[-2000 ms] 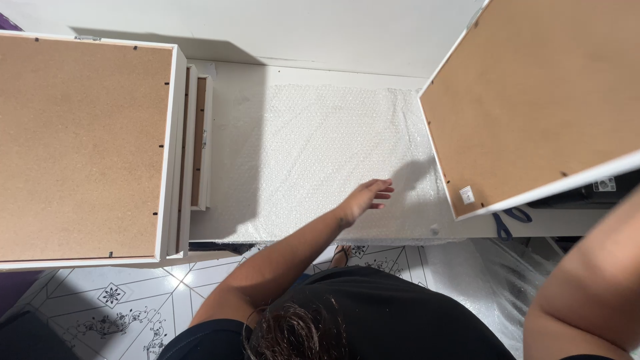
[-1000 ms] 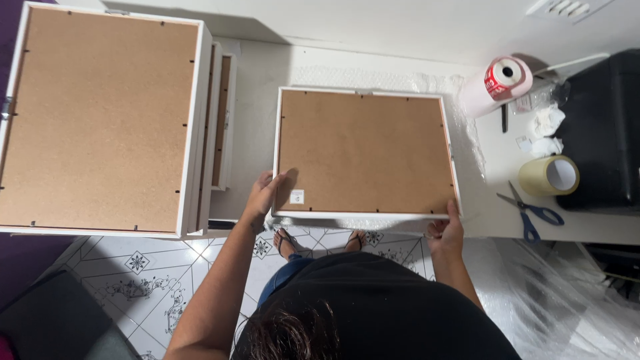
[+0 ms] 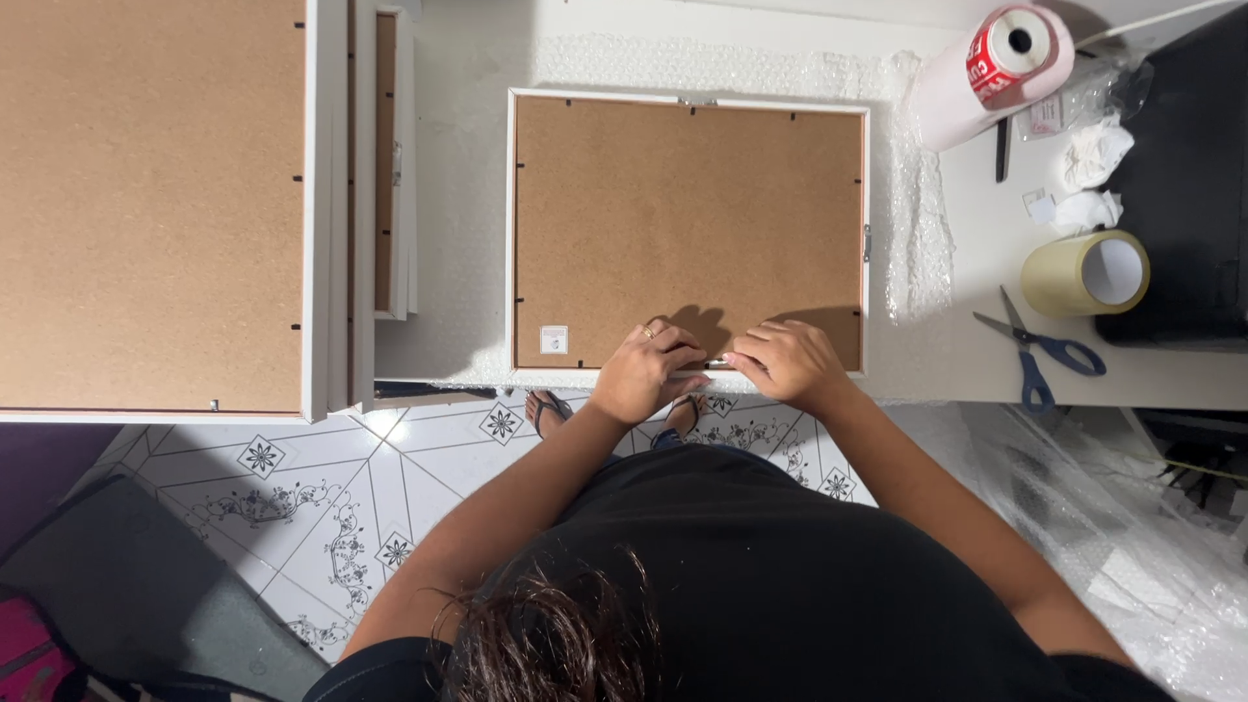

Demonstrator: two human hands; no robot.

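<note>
A white picture frame (image 3: 682, 234) lies back side up on a sheet of bubble wrap (image 3: 921, 244), its brown backing board showing. Metal hangers are fixed at its far and right edges, and a small sticker sits near its lower left corner. My left hand (image 3: 651, 369) rests at the frame's near edge, fingers curled. Close beside it, my right hand (image 3: 788, 363) has its fingers bent over the same edge, at a small shiny metal piece. Whether either hand grips that piece is hard to tell.
Stacked white frames (image 3: 156, 214) stand at the left. On the right are blue-handled scissors (image 3: 1035, 353), a roll of clear tape (image 3: 1058, 275), a label roll (image 3: 1019, 49), crumpled paper (image 3: 1097, 154) and a black case (image 3: 1185, 195). Loose plastic wrap (image 3: 1121, 546) hangs below the table's right side.
The frame, held up at the right two seconds ago and by its near corners one second ago, now lies on the bubble wrap. Both hands have come together at the middle of its near edge.
</note>
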